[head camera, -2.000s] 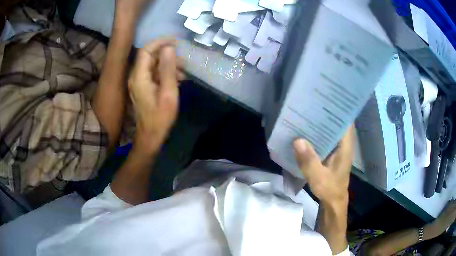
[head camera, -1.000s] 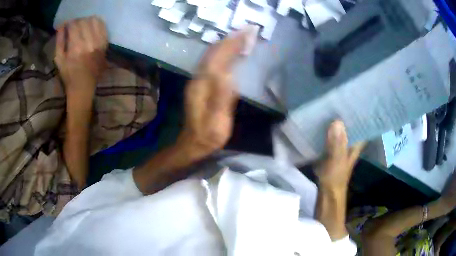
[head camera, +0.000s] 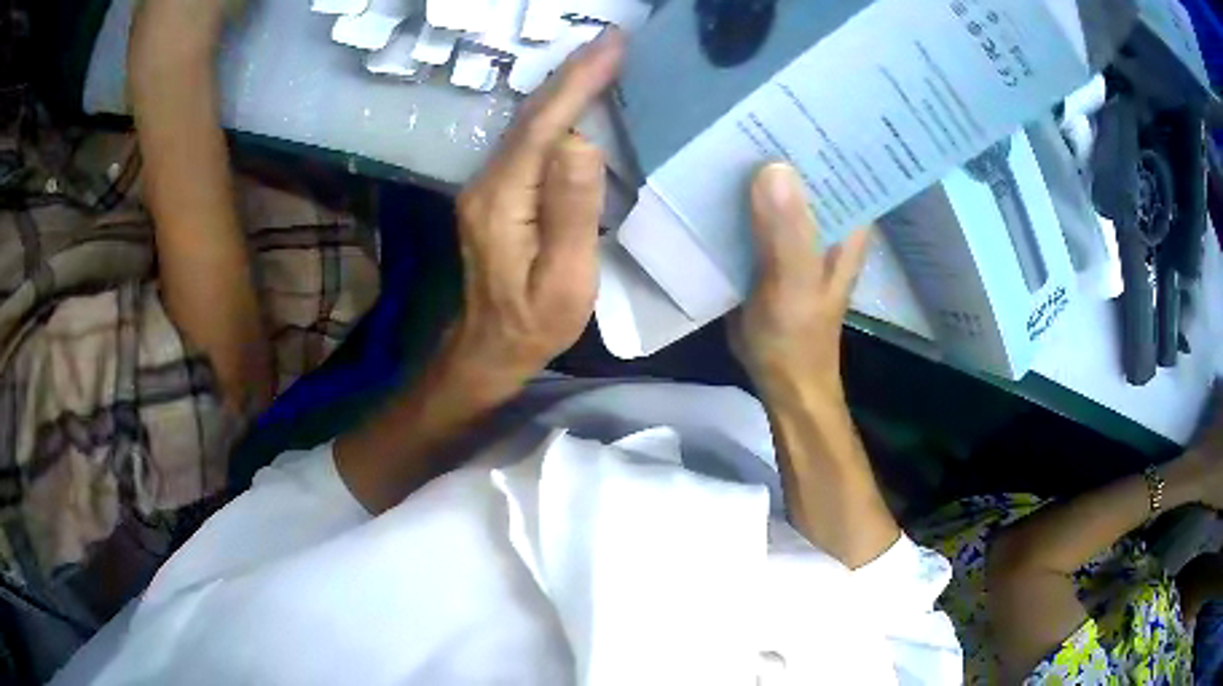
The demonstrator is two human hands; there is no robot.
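My right hand (head camera: 791,288) holds a blue-grey retail carton (head camera: 872,127) by its near end, thumb on the printed side. The carton is tilted, its far end up and to the right, cut off by the top edge of the view. A dark fan picture shows on its other face. White end flaps (head camera: 671,261) stick out at its near end. My left hand (head camera: 537,241) is beside the carton's left side with fingers extended and apart; it holds nothing that I can see. Whether its fingertips touch the carton is hard to tell.
Flat carton blanks (head camera: 463,34) with white flaps lie at the back left. Another carton (head camera: 986,255) lies on the table (head camera: 376,114) at right, with dark mini fans (head camera: 1153,201) beyond it. A person's arm (head camera: 195,201) is at left, another person's arm (head camera: 1113,523) at lower right.
The carton has turned from upright to a slant and moved left, with its near-end flaps now showing. My left hand has moved right and up to beside it. The neighbour's arm at left has shifted.
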